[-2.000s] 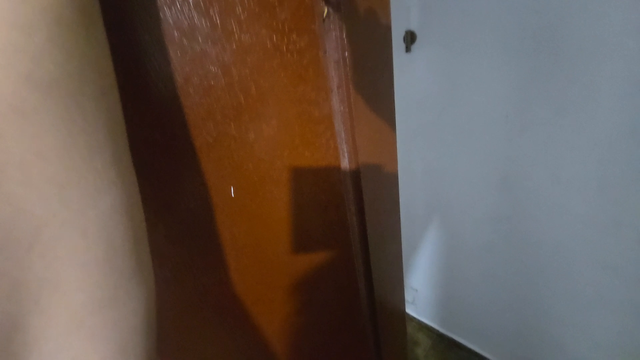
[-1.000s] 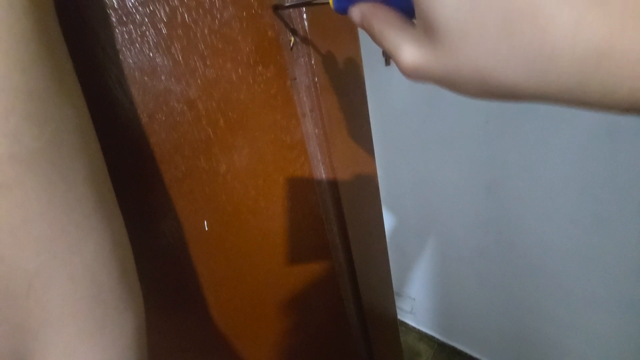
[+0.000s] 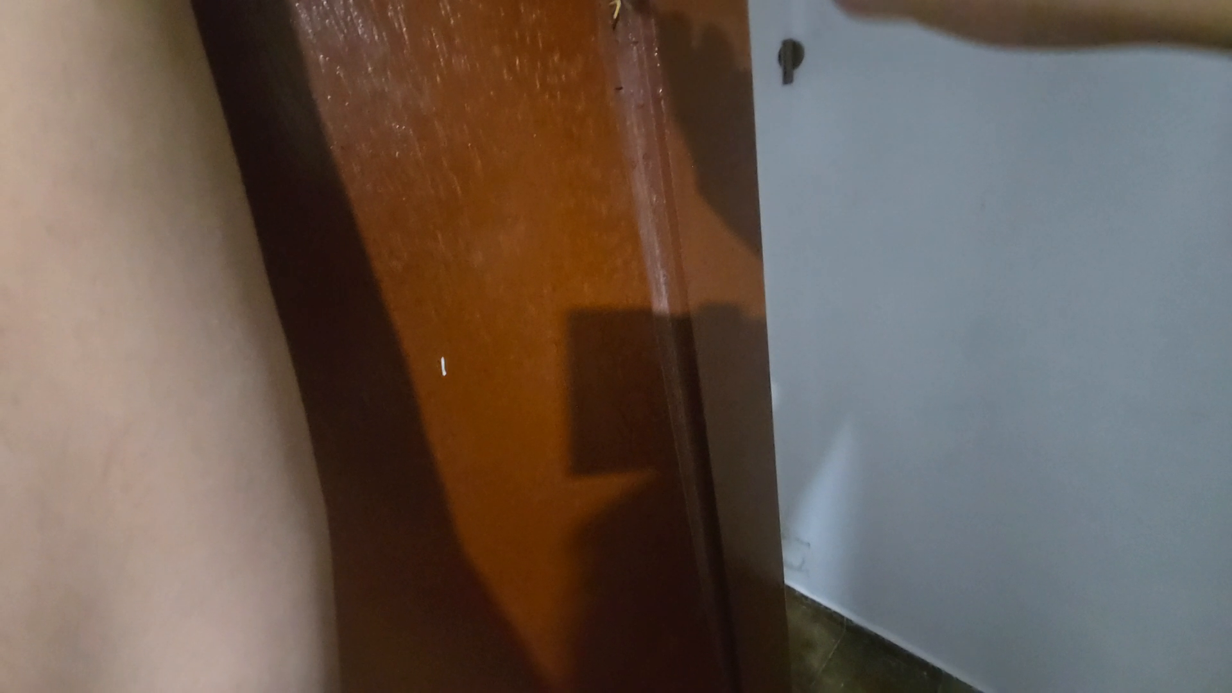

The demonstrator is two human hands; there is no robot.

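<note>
A bare forearm [image 3: 164,366], very near the camera, fills the left side of the view; its hand is out of frame. At the top right only the lower edge of my right hand and wrist [image 3: 1020,21] shows, blurred, in front of the pale surface. The fingers, and anything in them, are cut off by the top edge. Between the two arms stands a varnished brown wooden door or panel [image 3: 500,221] with a raised strip along its right part. A small yellowish piece [image 3: 616,12] sits by that strip at the top edge.
Right of the wooden edge is a pale grey-white wall or panel [image 3: 1001,289] with a small dark metal fitting [image 3: 789,62]. Dark floor tiles [image 3: 828,640] show at the bottom. Shadows of the arm and a square shape fall on the wood.
One second ago my right hand held a blue-handled tool with a thin dark shaft near the strip's top. Now the hand is higher, mostly out of frame, and the tool is out of sight.
</note>
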